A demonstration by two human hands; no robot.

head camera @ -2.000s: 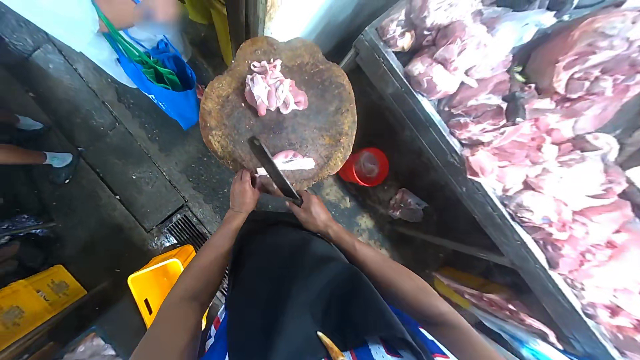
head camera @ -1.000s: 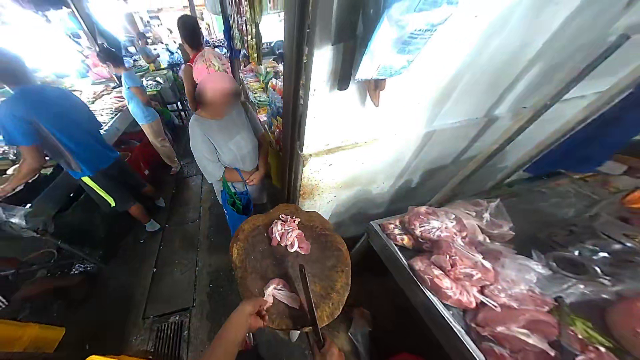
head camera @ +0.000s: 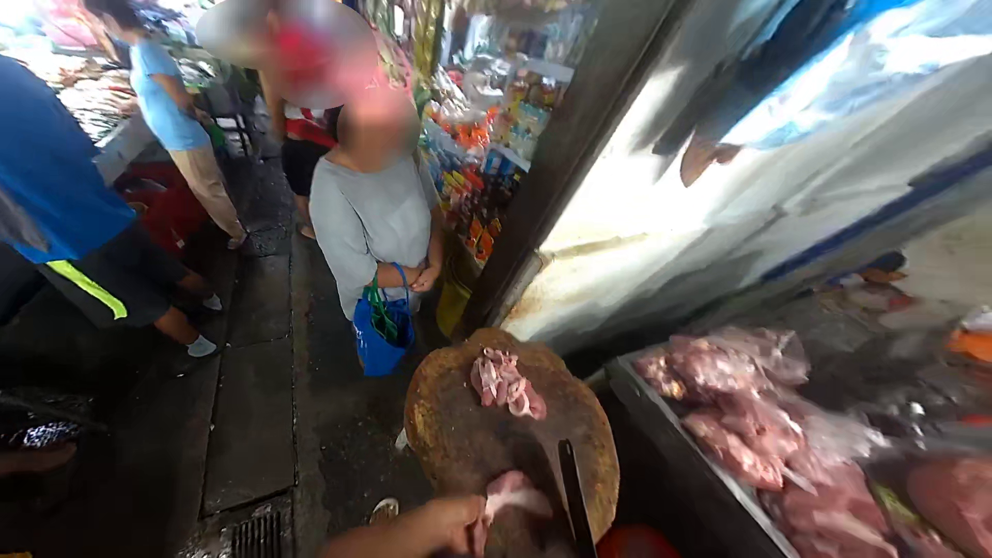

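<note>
My left hand (head camera: 446, 527), partly blurred, grips the left end of a piece of raw meat (head camera: 515, 494) on the round wooden chopping block (head camera: 442, 457). To the right of that piece, a knife with a dark blade (head camera: 574, 496) points away from me over the block; its handle end is cut off by the bottom edge. My right hand is out of frame. Cut strips of raw meat (head camera: 508, 384) lie in a small heap toward the block's far side.
A person in a grey shirt (head camera: 380, 217) stands beyond the block with a blue bag (head camera: 381, 333). Bagged meat fills a metal-edged counter (head camera: 697, 457) on the right. A dark post (head camera: 573, 155) and a pale wall rise behind. More people stand at left; a floor grate (head camera: 260, 535) lies below.
The view has swung up from the block toward the people and wall. The knife, slanted across the meat two seconds ago, now lies to its right. My right hand has left the view.
</note>
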